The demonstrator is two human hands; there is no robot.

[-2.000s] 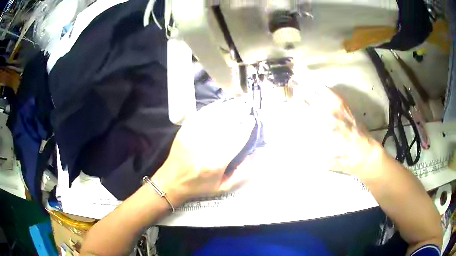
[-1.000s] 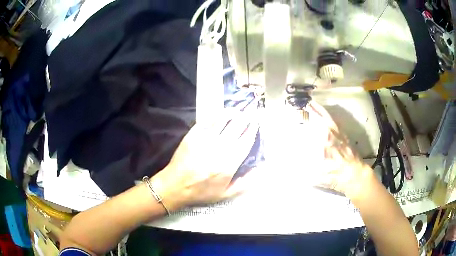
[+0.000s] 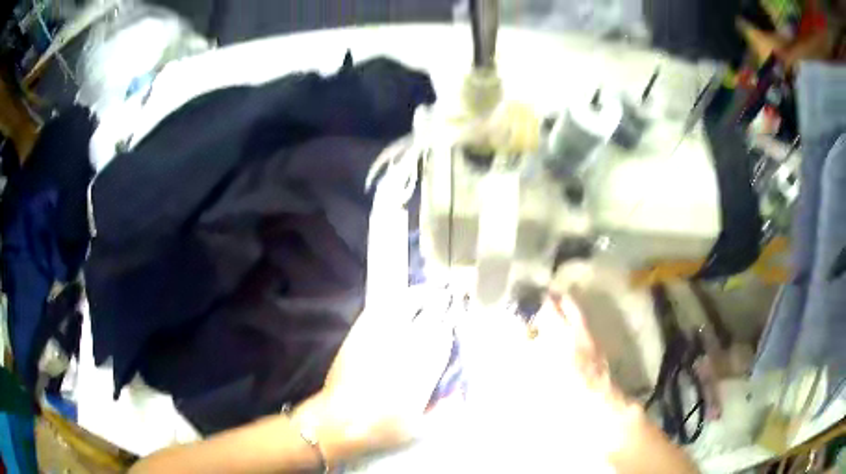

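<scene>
The dark garment (image 3: 250,250) lies bulky over the left of the table. A strip of its bluish lining (image 3: 447,375) shows between my hands under the lamp. My left hand (image 3: 376,380) lies at the garment's edge, left of the needle area, its fingers washed out by glare. My right hand (image 3: 589,393) is right of the needle area, also mostly lost in glare, so its fingers and any hold cannot be told. The white sewing machine (image 3: 640,199) stands in front of both hands, blurred. Its presser foot and needle cannot be made out.
Black shears (image 3: 682,389) lie right of the machine, with a thin pinkish tool (image 3: 713,380) beside them. A crumpled clear plastic bag (image 3: 139,56) is at the back left. Blue and black cloth (image 3: 32,241) hangs at the far left. Pale grey-blue sheets (image 3: 816,222) hang at the far right.
The view has tilted up, so the machine's top and the table's far edge show and everything sits lower. My hands stay at the needle area with little visible change between them.
</scene>
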